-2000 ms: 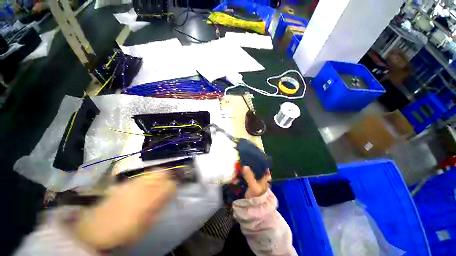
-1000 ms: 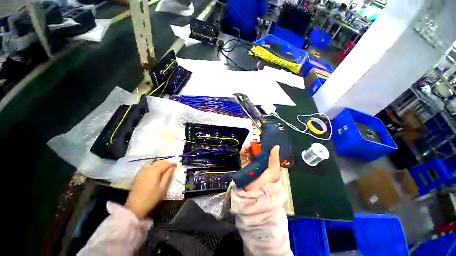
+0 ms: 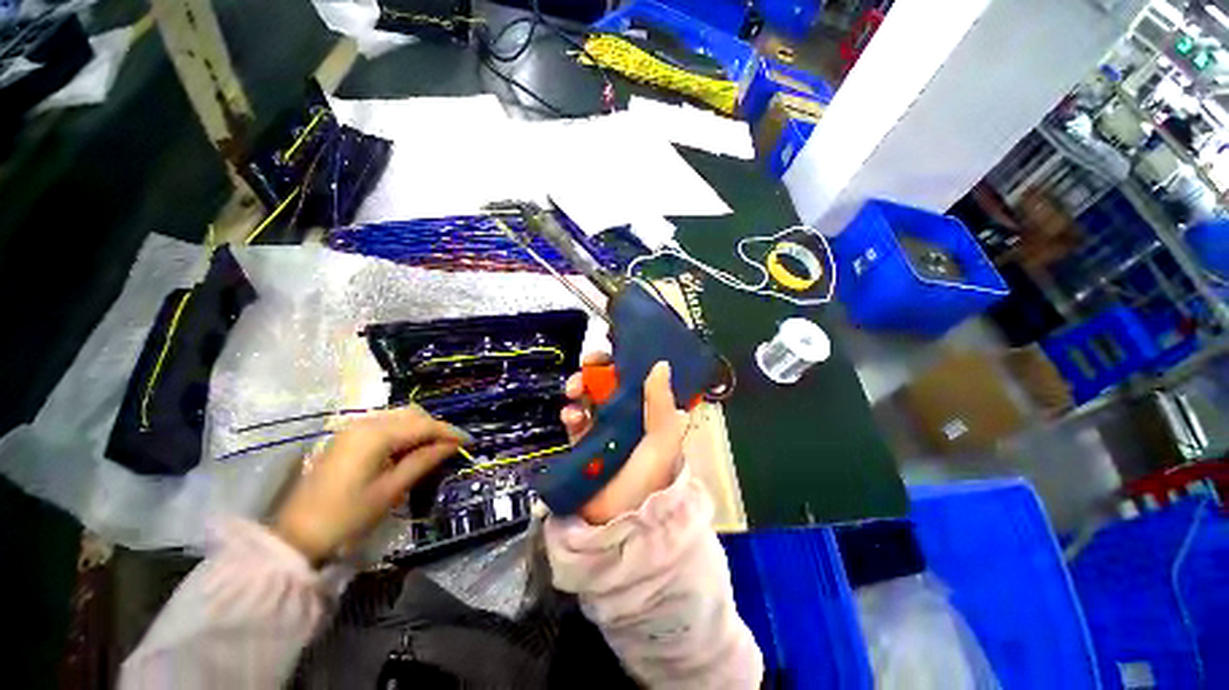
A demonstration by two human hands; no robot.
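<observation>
My right hand [image 3: 644, 452] grips the dark blue soldering gun [image 3: 650, 337] by its handle, fingers at the orange trigger. The gun's long metal nose points up and left, above the wire bundle. My left hand [image 3: 353, 475] has its thumb and fingertips pinched together at the end of a yellow lead wire [image 3: 519, 458], over the nearest black plastic housing [image 3: 472, 519]. Two more black housings [image 3: 472, 337] lie side by side behind it, the farther with a yellow wire inside. Thin dark blue wires [image 3: 276, 441] stick out left, partly behind my left hand.
Bubble wrap [image 3: 290, 324] lies under the housings, with another black housing [image 3: 175, 364] at left. Cut blue and brown wires [image 3: 431, 243] and white sheets [image 3: 539, 162] lie behind. A solder spool [image 3: 793, 351], yellow tape roll [image 3: 794, 266] and white cord are right. Blue bins [image 3: 919, 263] stand beyond.
My left hand has moved from beside the blue wire's loose end to the yellow wire on the nearest housing. The gun stays raised in my right hand, its nose now farther left. The camera view has shifted.
</observation>
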